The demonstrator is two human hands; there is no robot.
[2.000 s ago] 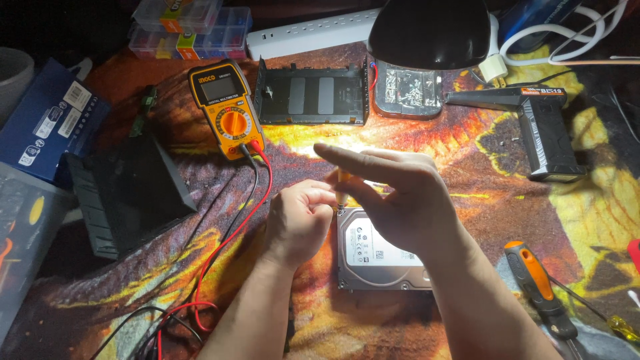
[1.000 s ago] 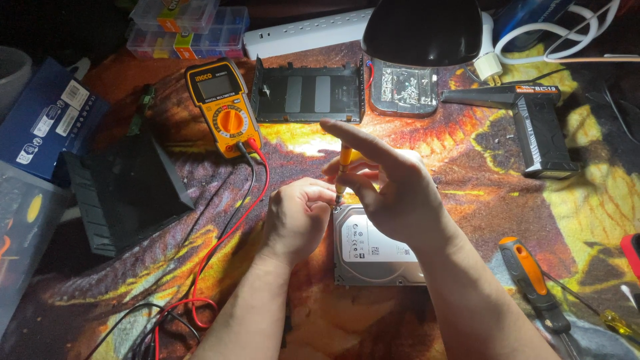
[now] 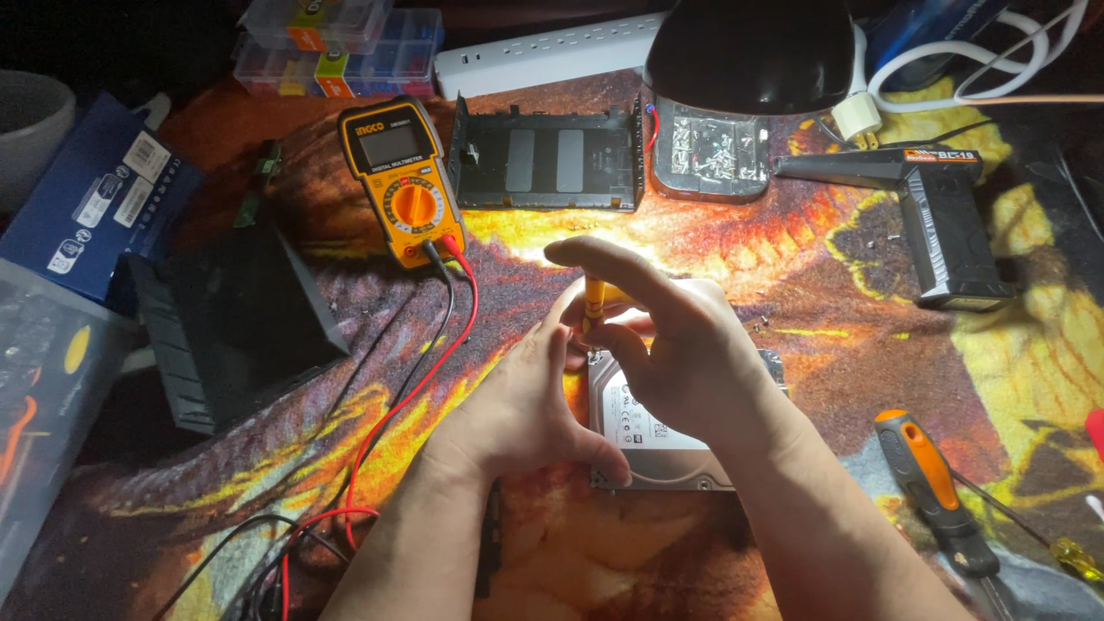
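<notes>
A hard disk drive (image 3: 664,431) lies label side up on the patterned cloth, partly hidden under my hands. My right hand (image 3: 690,354) grips a small yellow-handled screwdriver (image 3: 593,302), held upright over the drive's upper left corner, its forefinger arched above the handle. My left hand (image 3: 543,397) lies along the drive's left side, thumb at the lower left edge and fingers near the screwdriver's lower end. Whether those fingers pinch anything is hidden.
Beyond my hands are a yellow digital multimeter (image 3: 404,181) with red and black leads, a black plastic enclosure half (image 3: 552,159) and a tray of screws (image 3: 711,151). Another black casing (image 3: 246,328) lies left. An orange-and-black screwdriver (image 3: 927,483) and a black tool (image 3: 953,224) lie right.
My left hand has opened out from its earlier curled pose, its thumb now down at the drive's lower left edge. The right hand still has the yellow screwdriver at the same corner.
</notes>
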